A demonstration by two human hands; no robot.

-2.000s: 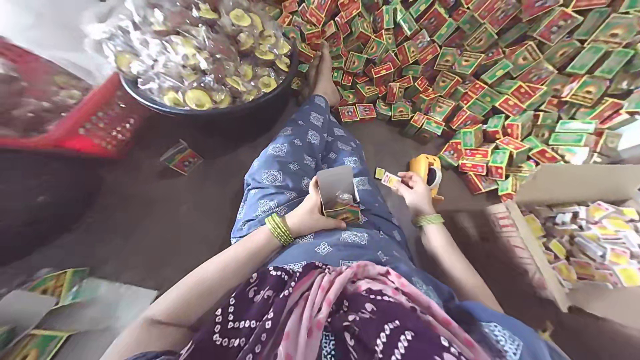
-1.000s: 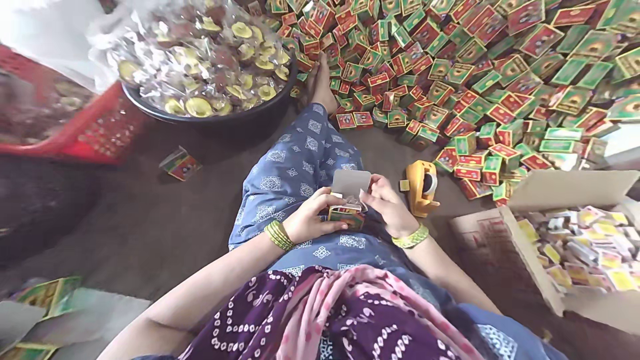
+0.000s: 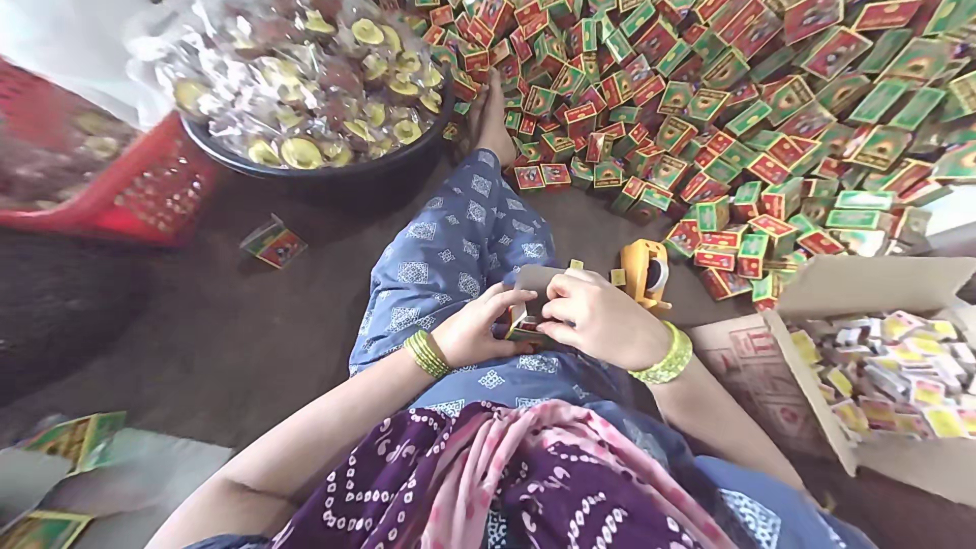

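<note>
Over my lap, my left hand (image 3: 480, 328) holds a small printed cardboard box (image 3: 524, 324) with its grey inner flap raised. My right hand (image 3: 602, 316) is at the box's top, its bent fingers at the opening; they hide most of what is inside, though something white shows between the hands. Whether the right hand grips anything is not clear. A yellow tape dispenser (image 3: 646, 274) lies on the floor just beyond my right hand, with a small yellow piece (image 3: 618, 277) beside it.
A black tub (image 3: 328, 179) of plastic-wrapped items and a red basket (image 3: 164, 183) stand at upper left. Many red and green boxes (image 3: 709, 107) cover the floor at upper right. An open carton (image 3: 812, 389) of small packets is at right. One box (image 3: 276, 242) lies at left.
My right hand, which held a small yellow-and-white packet near the dispenser two seconds ago, has moved left to the box. My left hand keeps hold of the box.
</note>
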